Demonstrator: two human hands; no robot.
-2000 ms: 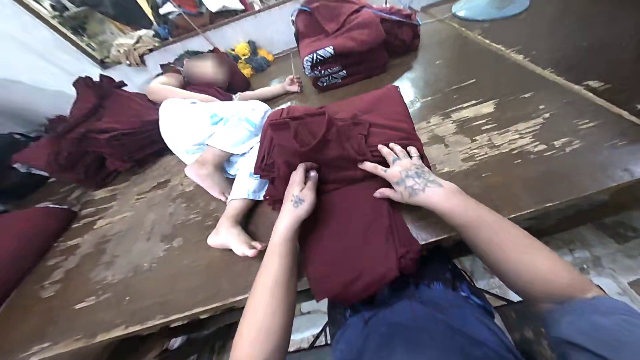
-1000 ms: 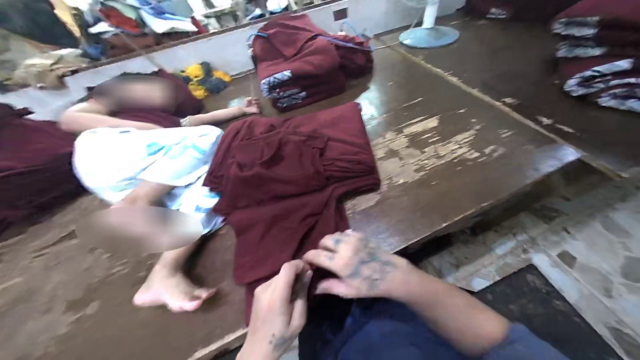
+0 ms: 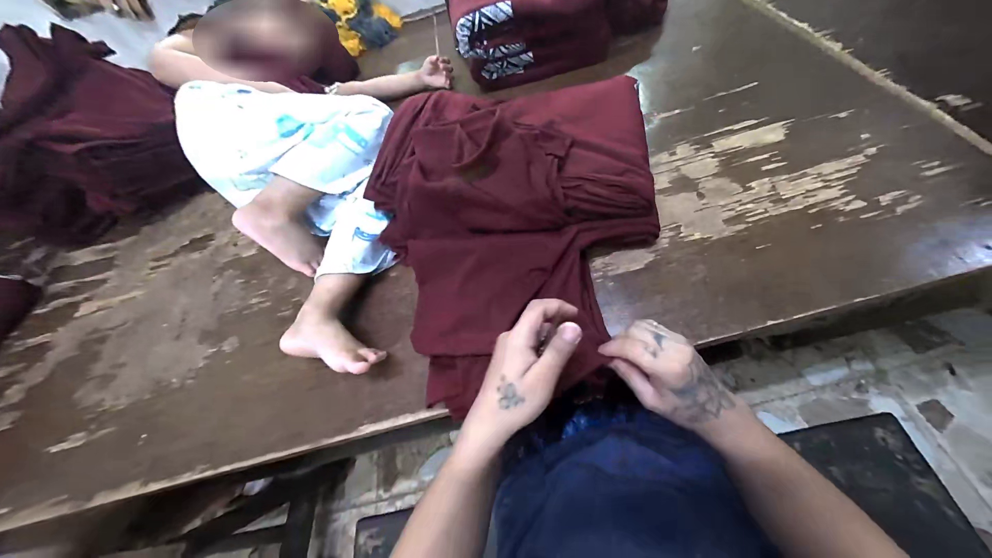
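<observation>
Maroon cloth garments (image 3: 496, 287) lie in a layered pile across the table edge in front of me, their near end hanging toward my lap. Over the near end is my left hand (image 3: 531, 368), fingers curled with the thumb near the index finger; whether cloth is between them cannot be told. My right hand (image 3: 659, 368) pinches the right edge of the maroon cloth between thumb and fingers. The pile's upper part is bunched, with a smoother folded layer at the right.
A small person in white patterned clothing (image 3: 287, 139) lies on the worn wooden table (image 3: 775, 271), feet close left of the pile. Another maroon bundle (image 3: 573, 35) with patterned trim is behind; more maroon cloth (image 3: 85, 147) is at left. A dark seat (image 3: 876, 465) stands lower right.
Both hands have come from lying on the middle of the pile to its near end. The right hand has taken hold of the cloth's edge. The lying person's legs have shifted little.
</observation>
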